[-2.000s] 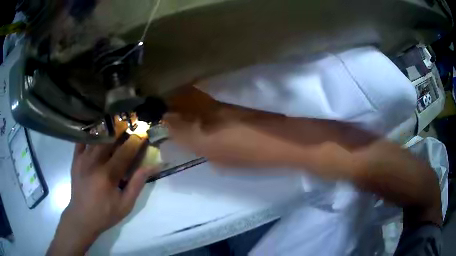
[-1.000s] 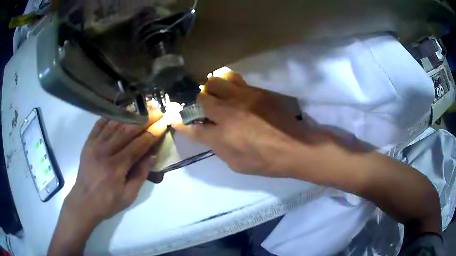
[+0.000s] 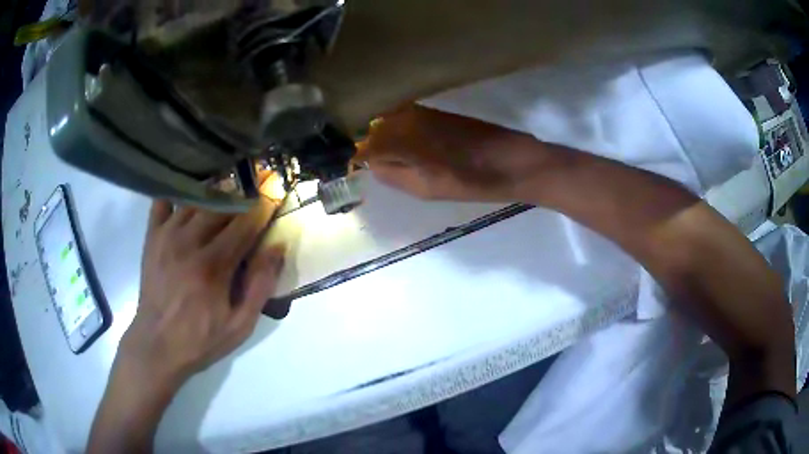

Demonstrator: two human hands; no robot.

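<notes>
White fabric (image 3: 594, 106) spreads right of the needle, under the machine arm, and hangs over the table's front edge. The presser foot and needle (image 3: 286, 168) sit in the bright lamp glow. A grey knurled round part (image 3: 341, 193) is just right of them. My left hand (image 3: 200, 275) lies flat on the left of the needle, fingertips under the machine head; whether it presses cloth is hidden. My right hand (image 3: 412, 155) is right of the needle, fingers bent close to the knurled part at the white fabric; its grip cannot be made out.
The machine head and arm (image 3: 497, 44) cross the top. A smartphone (image 3: 71, 270) lies at left. The bed plate's dark rim (image 3: 399, 255) runs in front of the needle. A printed scale (image 3: 461, 387) follows the table edge. A control box (image 3: 782, 151) stands far right, crinkled plastic (image 3: 792, 257) below it.
My right hand has drawn back from the needle area, uncovering the bed plate and more of its dark rim. The cloth has shifted. My left hand stays beside the needle.
</notes>
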